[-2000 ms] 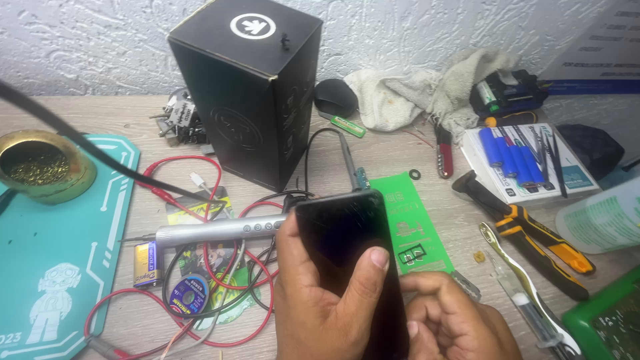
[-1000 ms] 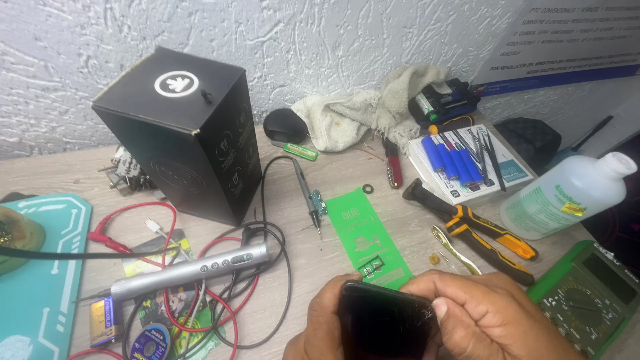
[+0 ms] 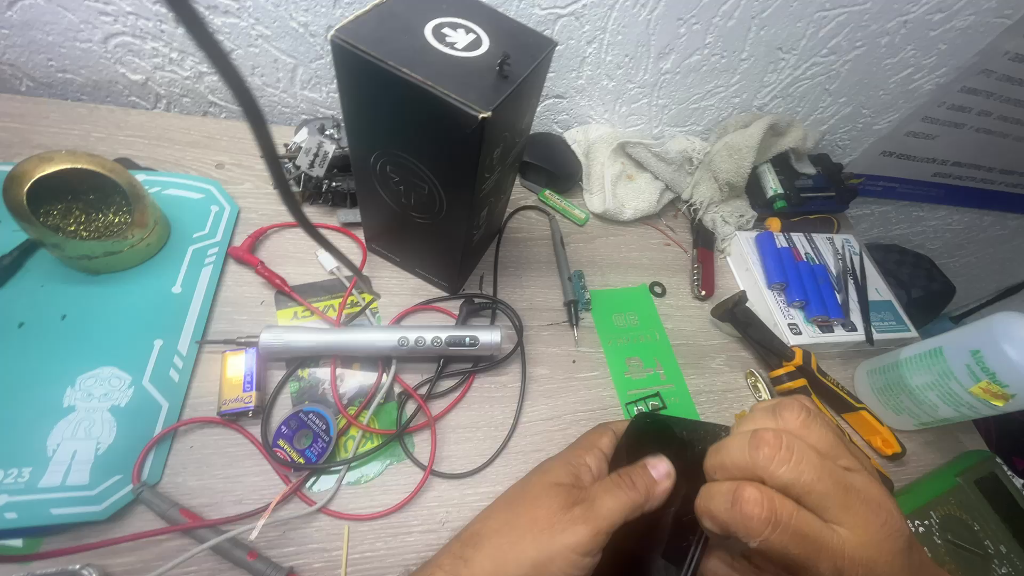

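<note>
A black smartphone (image 3: 668,488), its dark screen facing up, is at the bottom centre. My left hand (image 3: 560,496) grips its left side, the thumb lying across the screen. At the phone's right edge my right hand (image 3: 800,488) is curled, its fingers bent against the upper right side; whether it holds anything small is hidden. Just beyond the phone lies a green card (image 3: 644,344) with printed markings. A grey test probe (image 3: 564,264) rests left of the card, its tip pointing towards me.
Left are a silver electric screwdriver (image 3: 384,342), tangled leads, a solder spool (image 3: 304,436), a teal mat (image 3: 180,280) and a brass tip cleaner (image 3: 136,232). A black box (image 3: 416,160) stands behind. Right are pliers (image 3: 832,400), an alcohol bottle (image 3: 944,372) and a green multimeter (image 3: 960,512).
The right hand has moved from the phone's lower right side to its upper right edge, fingers now curled. The left thumb lies on the screen. The view has shifted.
</note>
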